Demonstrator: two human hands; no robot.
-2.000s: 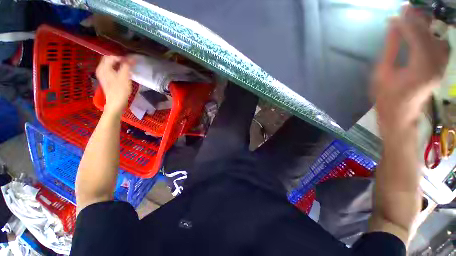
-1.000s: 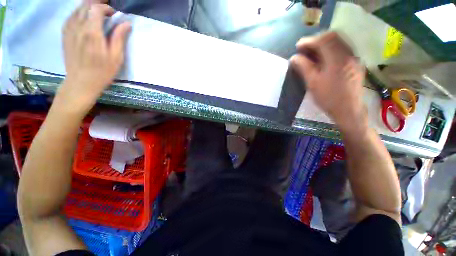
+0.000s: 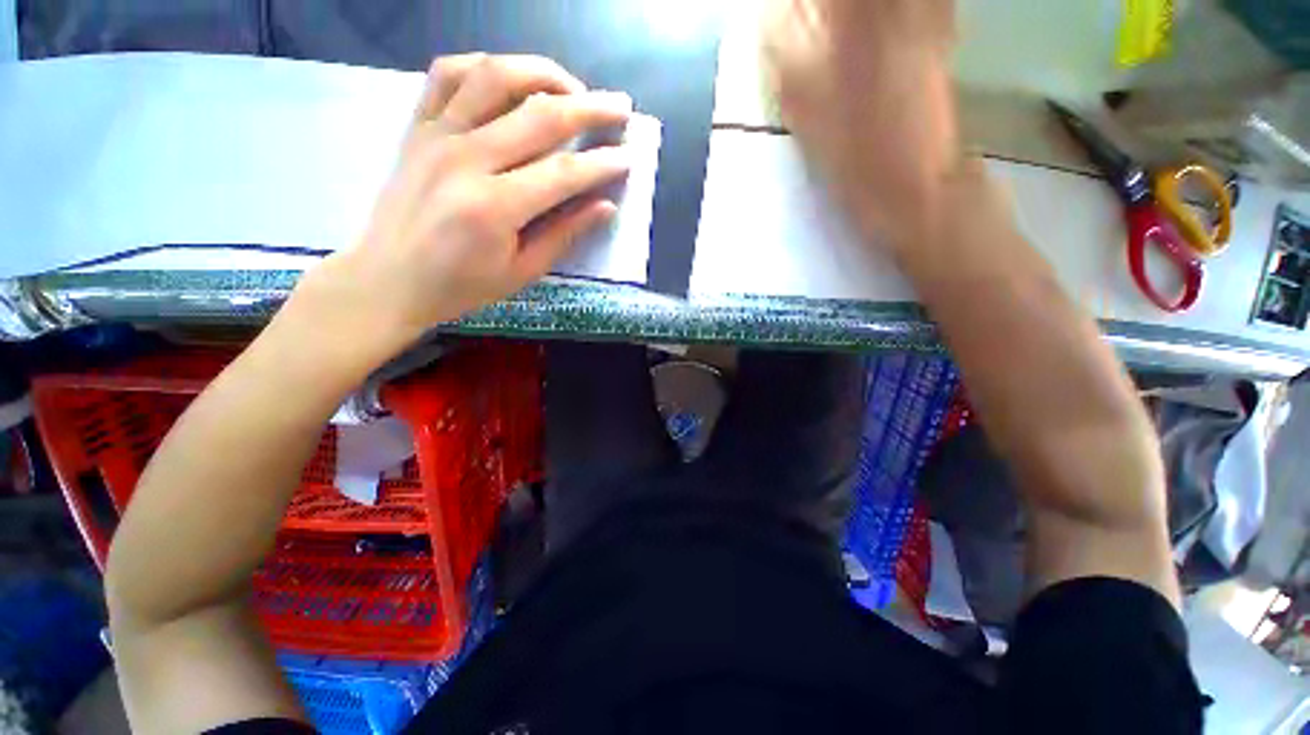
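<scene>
A white backed panel [image 3: 216,158] lies along the table's front edge, with a dark grey strip [image 3: 681,187] showing at its right end. Dark grey fabric [image 3: 388,29] lies behind it. My left hand [image 3: 503,180] rests on the panel near its right end, fingers spread and pointing right. A small white piece under the fingertips is partly hidden. My right hand [image 3: 862,86] is blurred and cut by the top edge, right of the dark strip; what its fingers do cannot be seen.
Scissors [image 3: 1171,230] with red and yellow-orange handles lie on the white table [image 3: 1049,244] at right. A yellow tag [image 3: 1145,29] is at the top right. A red basket [image 3: 453,503], blue baskets and grey fabric [image 3: 984,503] are below the table.
The view has turned and shifted. My left hand has moved right along the panel to its right end. My right hand has left the panel's end corner and moved up towards the picture's top.
</scene>
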